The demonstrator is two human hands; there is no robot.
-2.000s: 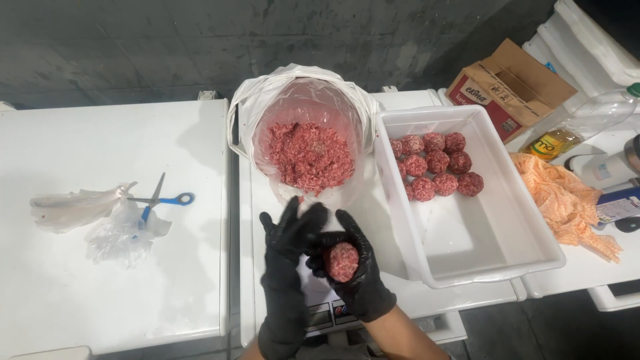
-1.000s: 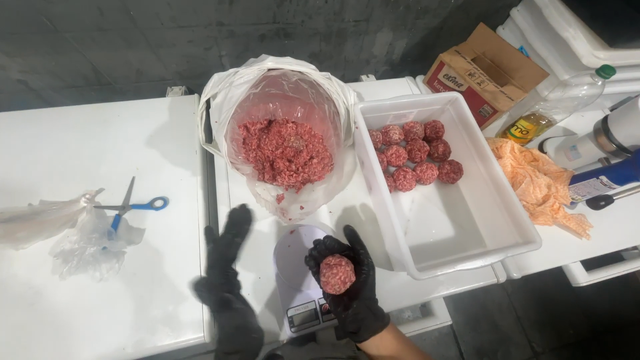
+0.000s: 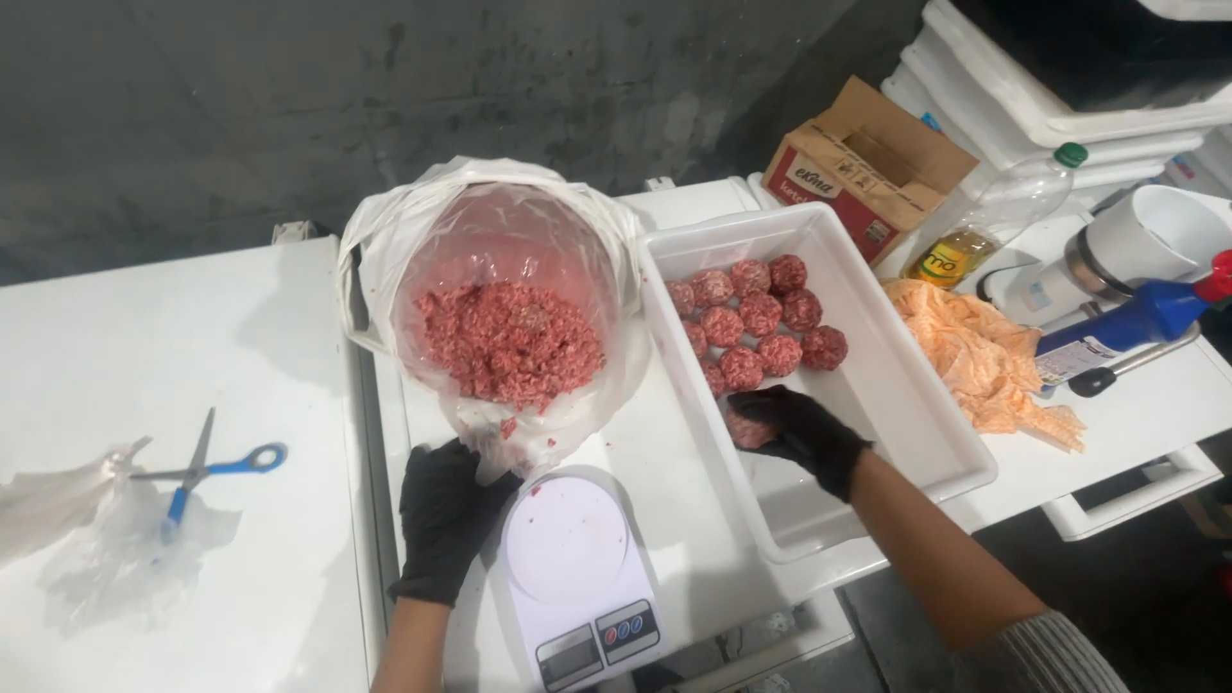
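My right hand (image 3: pixel 804 433), in a black glove, holds a ball of ground meat (image 3: pixel 751 428) low inside a white plastic tub (image 3: pixel 895 472). Rows of meatballs (image 3: pixel 760 314) lie just beyond it in the tub. My left hand (image 3: pixel 452 510), also gloved in black, is at the near edge of a clear plastic bag (image 3: pixel 491 448), its fingers partly hidden there. Loose ground meat (image 3: pixel 510 342) fills the bag's middle, inside a white outer bag (image 3: pixel 371 231). Beside my left hand stands a white kitchen scale (image 3: pixel 568 539) with bits of meat on its plate.
Blue-handled scissors (image 3: pixel 197 472) and crumpled plastic (image 3: pixel 125 568) lie on the left table. Right of the tub are a cardboard box (image 3: pixel 866 173), an oil bottle (image 3: pixel 996 217), an orange cloth (image 3: pixel 972 356), a blue bottle (image 3: pixel 1121 327) and a white appliance (image 3: pixel 1107 255).
My right hand has moved from over the scale into the tub with the meatball. My left hand has moved to the bag's near edge. Both hands were together around the meatball at first.
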